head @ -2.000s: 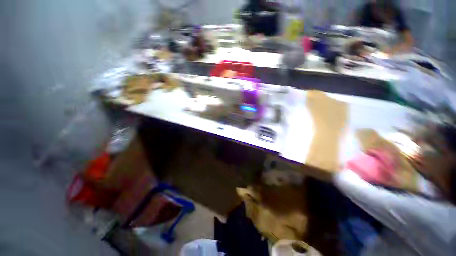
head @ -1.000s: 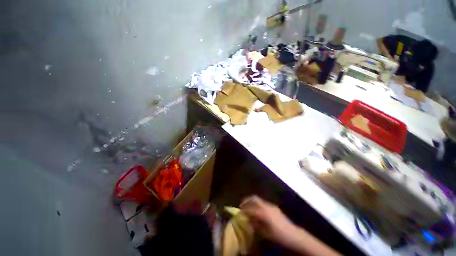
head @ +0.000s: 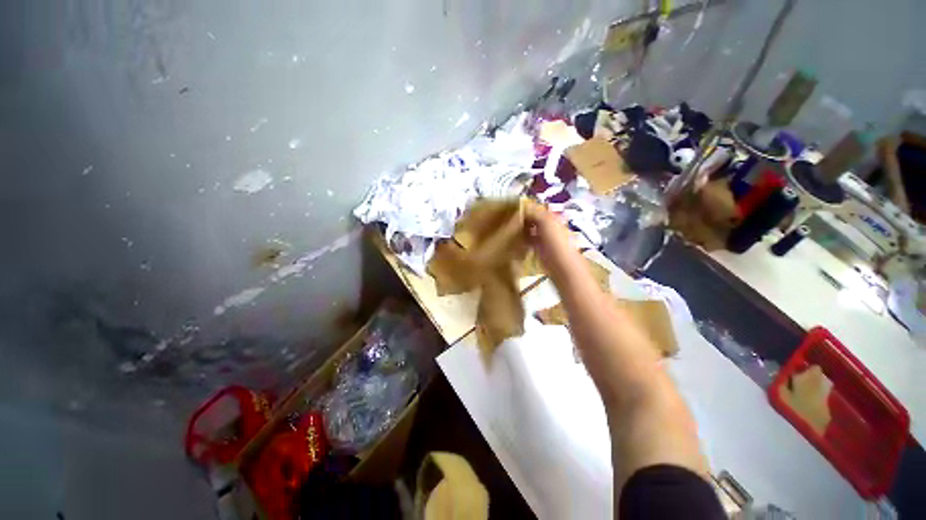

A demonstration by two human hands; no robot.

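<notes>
My right hand (head: pixel 535 225) reaches in from the bottom over the white table. Its fingers are closed on a tan fabric piece (head: pixel 498 250), which is held up and hangs blurred over the table's far-left end. Other tan pieces (head: pixel 650 323) lie under and beside my forearm. The fingertips are partly hidden by the cloth. My left hand is not in view. A rounded yellow-tan thing (head: pixel 453 492) and a dark shape (head: pixel 350 498) show at the bottom edge.
White crumpled plastic (head: pixel 447 188) lies against the wall. A red basket (head: pixel 843 411) is at right. Below left is a carton (head: pixel 391 437) with clear and red bags (head: pixel 284 472). Thread cones (head: pixel 764 218) and a sewing machine (head: pixel 873 218) are on the rear table.
The view has turned left and moved nearer the table's end. My right hand has moved from low beside the table up over the tan pieces and now holds one.
</notes>
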